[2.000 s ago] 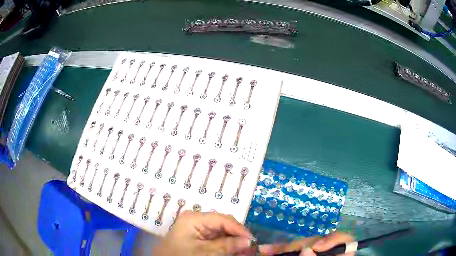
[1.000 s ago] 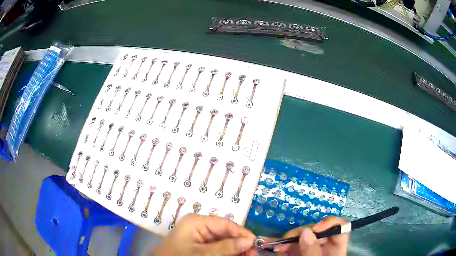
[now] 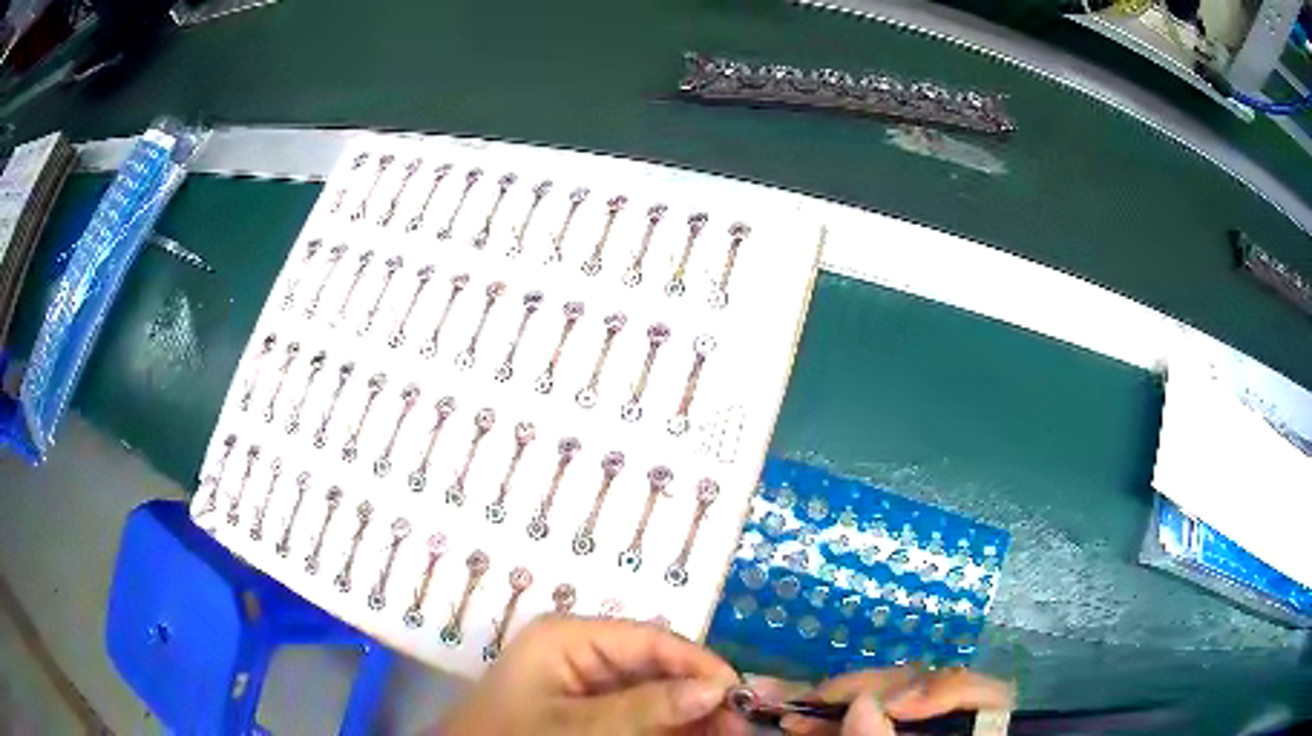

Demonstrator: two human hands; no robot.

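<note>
A white holding board with four rows of small strip parts lies in front of me. My left hand, at the bottom centre over the board's lower corner, pinches a small strip part; its round head shows at the fingertips. My right hand, at the bottom edge and partly cut off, holds dark tweezers with a pale band, their tip at the round head. A blue carrier sheet dotted with small round pieces lies right of the board.
A clear parts tray lies on the green belt, with another at the right edge. A pale rail divides belt and bench. Bagged blue sheets lie left, a blue pack with white paper right. A blue stool stands lower left.
The trays on the belt have moved right. The tweezers' rear end has swung down toward the bottom edge since one second ago. My left hand stays nearly in place, still pinching the part.
</note>
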